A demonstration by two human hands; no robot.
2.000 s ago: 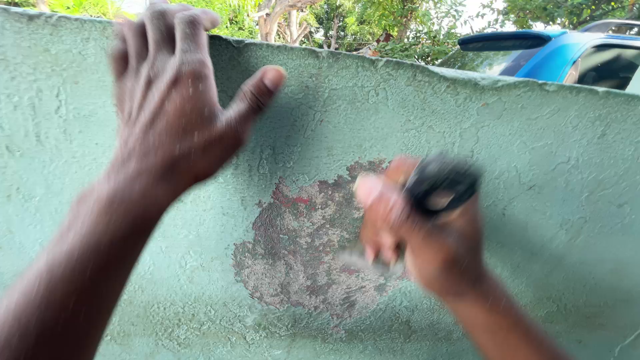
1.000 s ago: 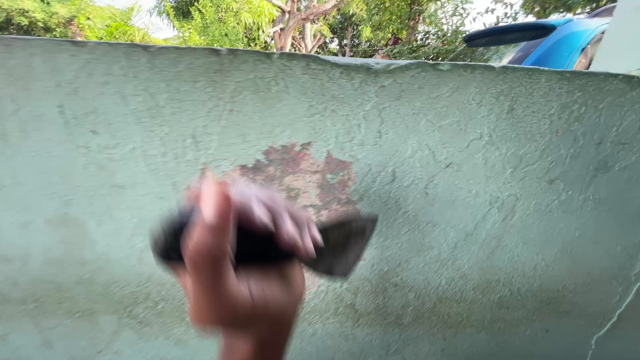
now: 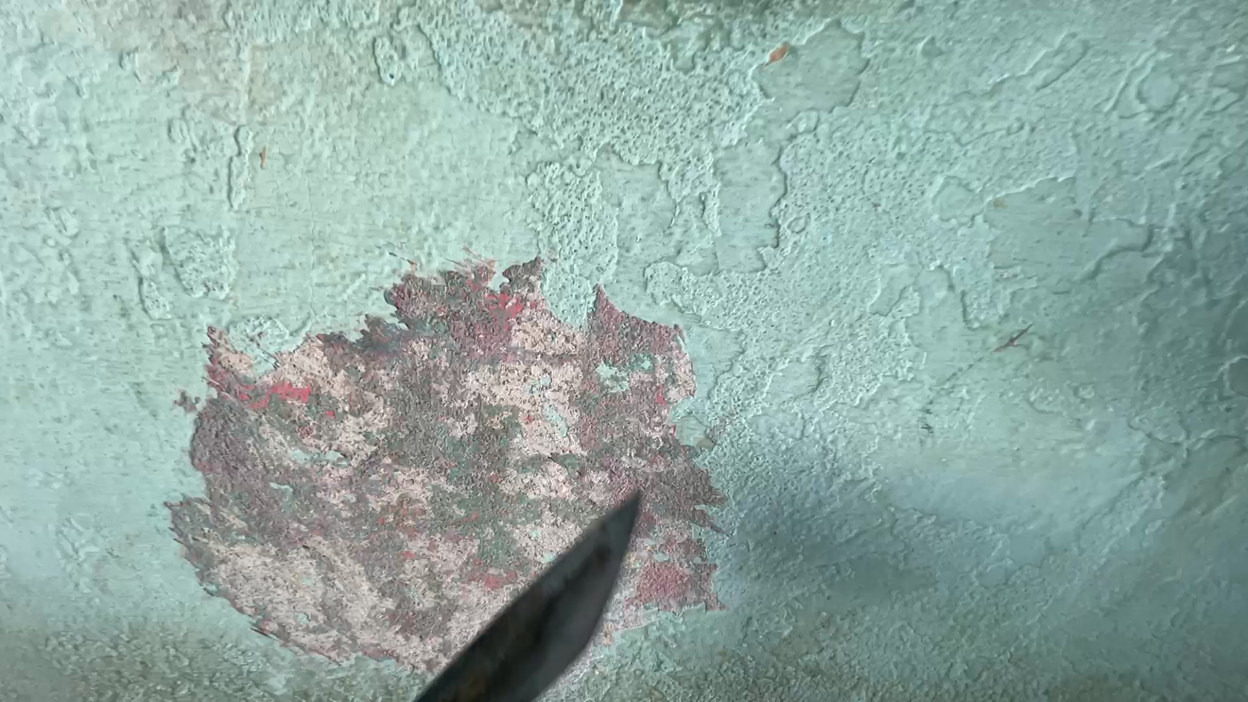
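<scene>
A dark metal scraper blade [image 3: 551, 619] rises from the bottom edge, its pointed corner in front of the lower right part of a bare patch [image 3: 439, 468]. Whether the blade touches the wall, I cannot tell. The patch has a ragged edge and shows pinkish, grey and red layers. Around it lies the green painted wall [image 3: 877, 224], rough with raised and flaked paint. Neither my left hand nor my right hand is in view, and the scraper's handle is out of the frame.
Raised paint edges [image 3: 780, 195] run above and to the right of the patch. A soft shadow [image 3: 838, 526] falls on the wall at the lower right. Small brown specks dot the surface.
The view has moved much closer to the wall, whose top edge, the trees and the blue vehicle have left it. The hand seen around the scraper's handle has gone out of frame.
</scene>
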